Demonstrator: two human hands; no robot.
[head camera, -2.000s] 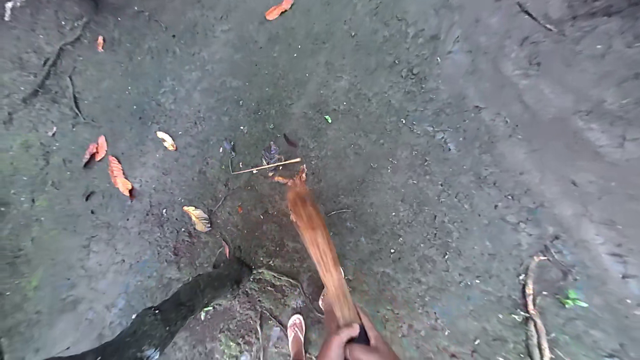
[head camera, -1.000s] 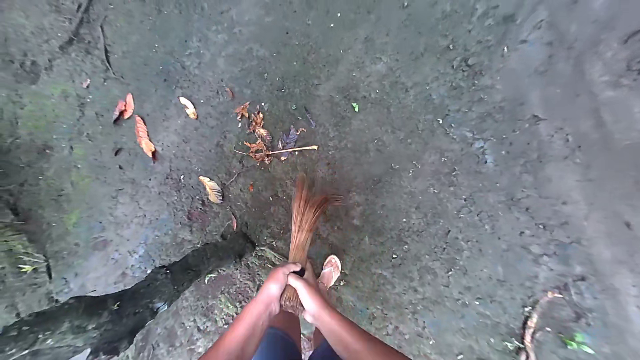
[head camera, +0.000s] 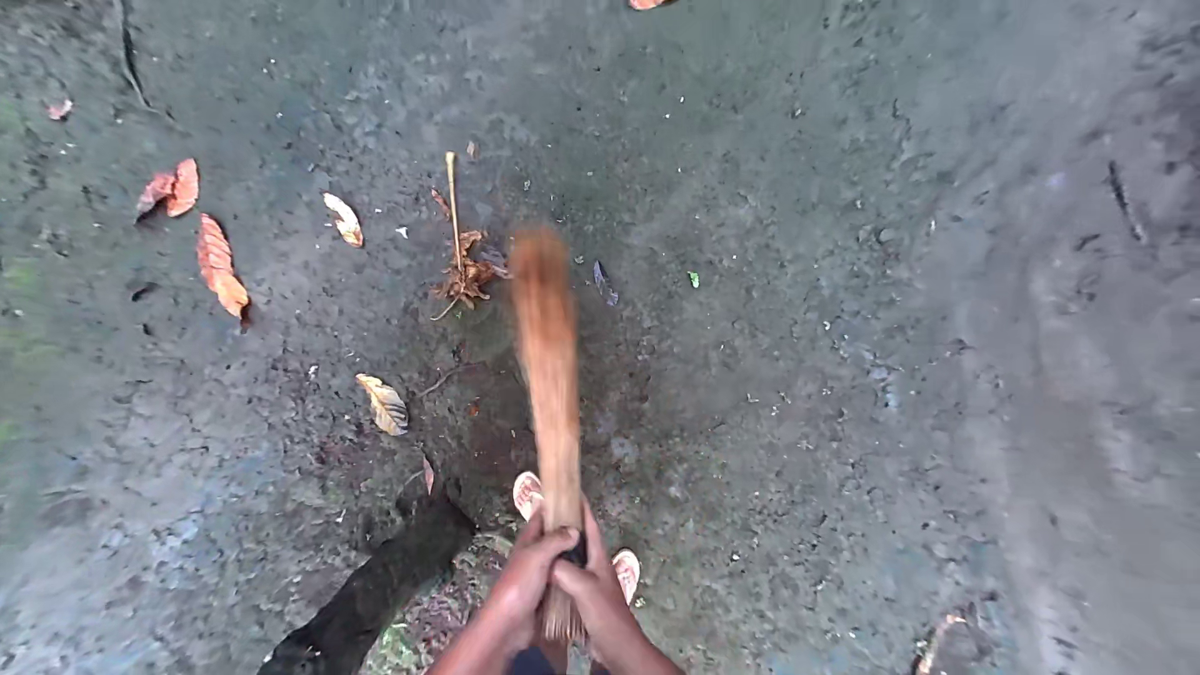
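Observation:
A broom of thin brown sticks (head camera: 551, 375) points away from me over the dirt, its far end blurred. My left hand (head camera: 542, 562) and my right hand (head camera: 592, 572) are both closed around its bound end, side by side at the dark binding. Just left of the blurred bristles lies a clump of dry brown leaves (head camera: 466, 278) with a pale stalk (head camera: 454, 202) standing out from it. A small dark leaf (head camera: 605, 283) is to the right of the broom. Whether the bristles touch the ground cannot be told.
Reddish dry leaves (head camera: 220, 267) lie at left, with a pale curled leaf (head camera: 344, 220) and a yellowish leaf (head camera: 382, 405) nearer. A dark trunk or root (head camera: 375, 591) reaches in from the lower left. My feet in sandals (head camera: 626, 574) stand below the broom. A stick (head camera: 937, 644) lies at lower right.
The broom's bristles, close to my feet one second ago, now reach farther forward beside the leaf clump. The pale stalk has turned from lying crosswise to pointing away from me. Both hands remain on the broom.

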